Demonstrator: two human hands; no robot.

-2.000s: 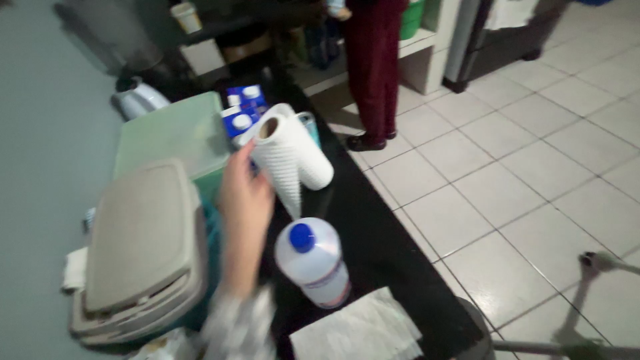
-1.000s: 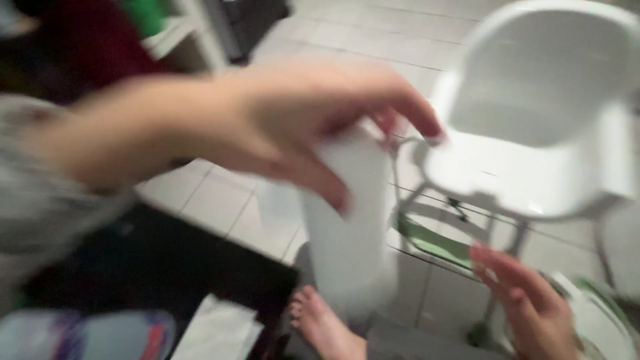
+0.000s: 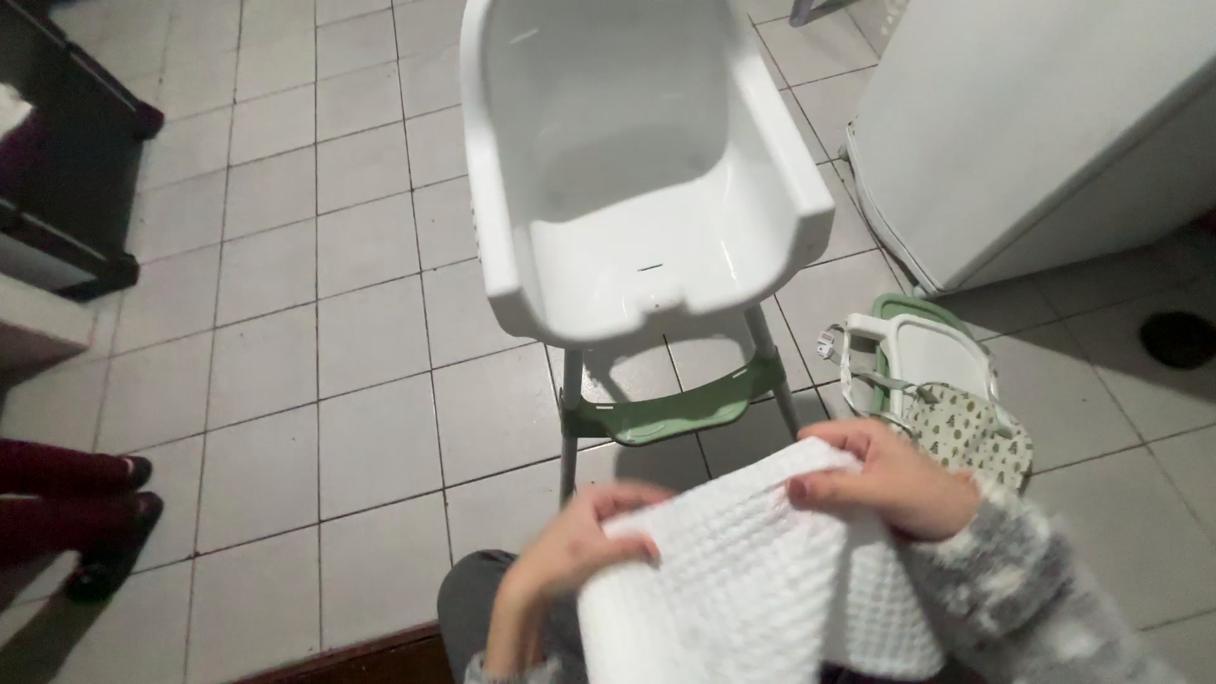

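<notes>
My left hand (image 3: 594,541) grips the left side of a white textured paper towel (image 3: 722,570), thumb on top. It may still be on its roll; the lower part runs out of the frame. My right hand (image 3: 883,475) pinches the towel's upper right edge, and a loose flap hangs below it. Just beyond both hands stands a white plastic high chair seat (image 3: 636,209) on grey legs, with a green footrest (image 3: 679,413) between them.
A white tray piece (image 3: 940,356) and a patterned cushion (image 3: 969,437) lie on the tiled floor at the right. Behind them stands a large white appliance (image 3: 1007,142). Another person's legs (image 3: 71,499) are at the left, below dark furniture (image 3: 66,123).
The view has swung from the dark counter to the high chair. The paper towel roll stood on that counter two seconds ago; both my hands are now on paper towel.
</notes>
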